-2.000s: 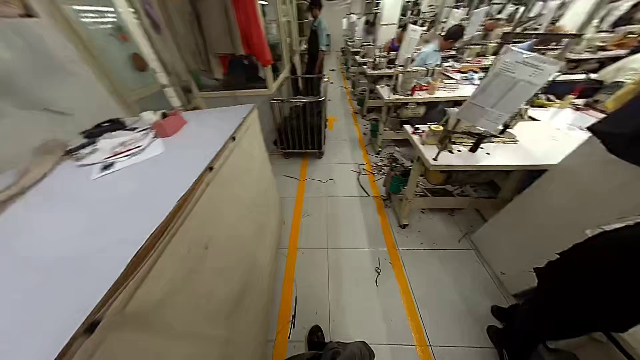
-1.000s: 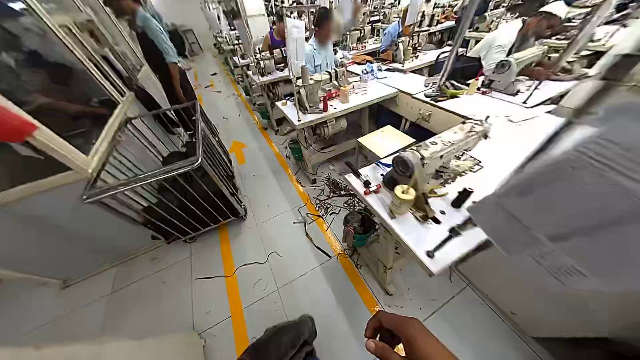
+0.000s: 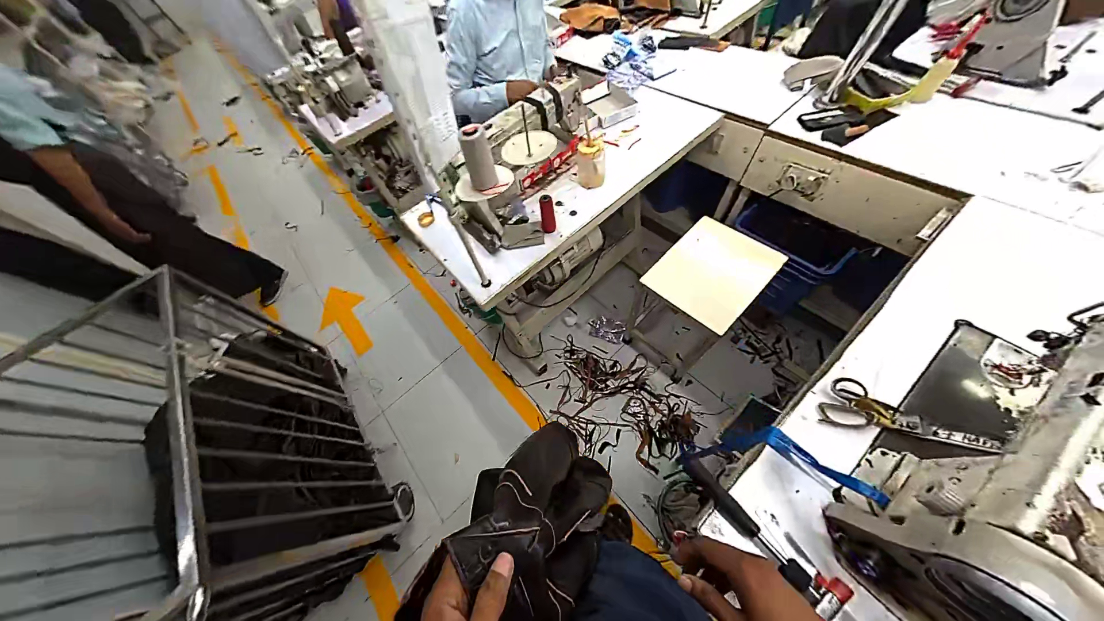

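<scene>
At the lower middle, my left hand (image 3: 473, 591) grips a bundle of dark brown leather pieces (image 3: 526, 535) with pale stitching threads, the thumb pressed on a flat piece. To its right my right hand (image 3: 733, 582) hangs beside the near sewing table, fingers curled with thumb and fingertips near each other; whether something thin is between them cannot be told. Close to it are a dark rod under the table edge (image 3: 724, 504) and a blue strip (image 3: 802, 457). Scissors (image 3: 871, 412) lie on the near table by a sewing machine (image 3: 992, 552).
A metal cage trolley (image 3: 177, 414) with dark material stands at the left, and a person (image 3: 95, 172) walks beyond it. Ahead, a person in a light blue shirt (image 3: 496, 52) sits at a machine. A square stool (image 3: 714, 272) stands between tables; leather scraps (image 3: 621, 388) litter the floor.
The view has moved forward along the aisle, with the trolley and sewing tables now close. The leather bundle and my left hand have come into fuller sight.
</scene>
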